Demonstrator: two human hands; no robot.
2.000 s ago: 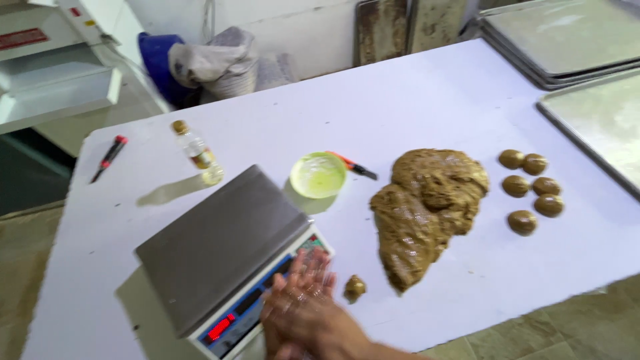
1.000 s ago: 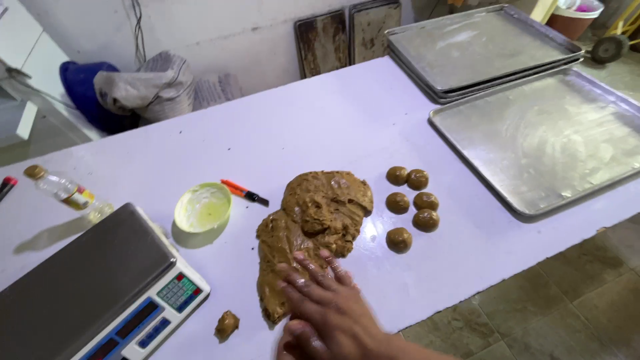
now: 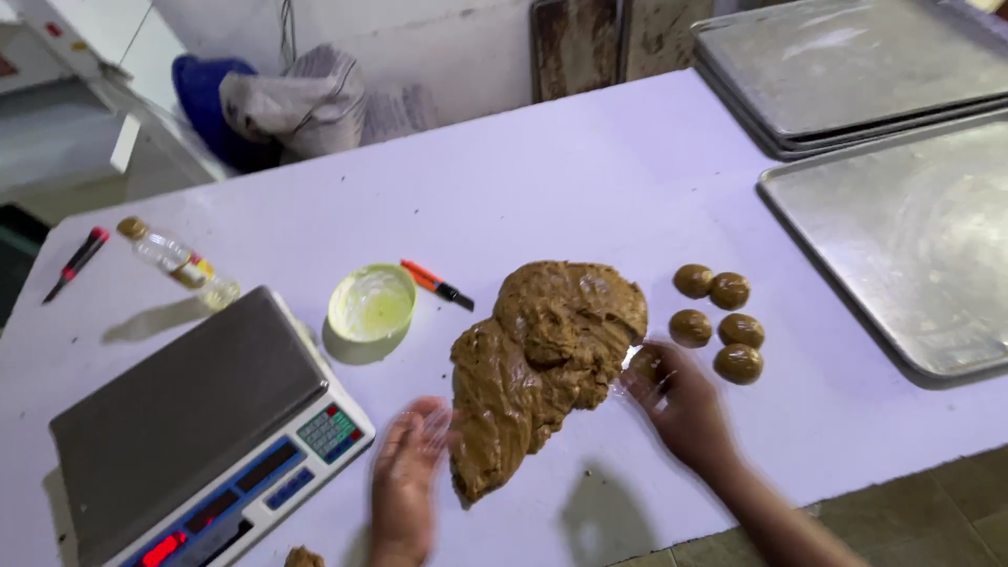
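A large mass of brown dough lies on the white table. My left hand, blurred and with its fingers apart, is at the dough's lower left edge and holds nothing. At the dough's right edge, my right hand has its fingers around a brown dough ball, partly hidden by them. Several round dough balls sit just beyond that hand. A small dough piece shows at the bottom edge, near the digital scale.
A green bowl and an orange utility knife stand left of the dough. Farther left are a clear plastic bottle and a red-and-black knife. Metal baking trays occupy the right side, some stacked behind.
My hands, pressed together one second ago, are now apart on either side of the dough. My right hand has moved right and has a dough ball in its fingers.
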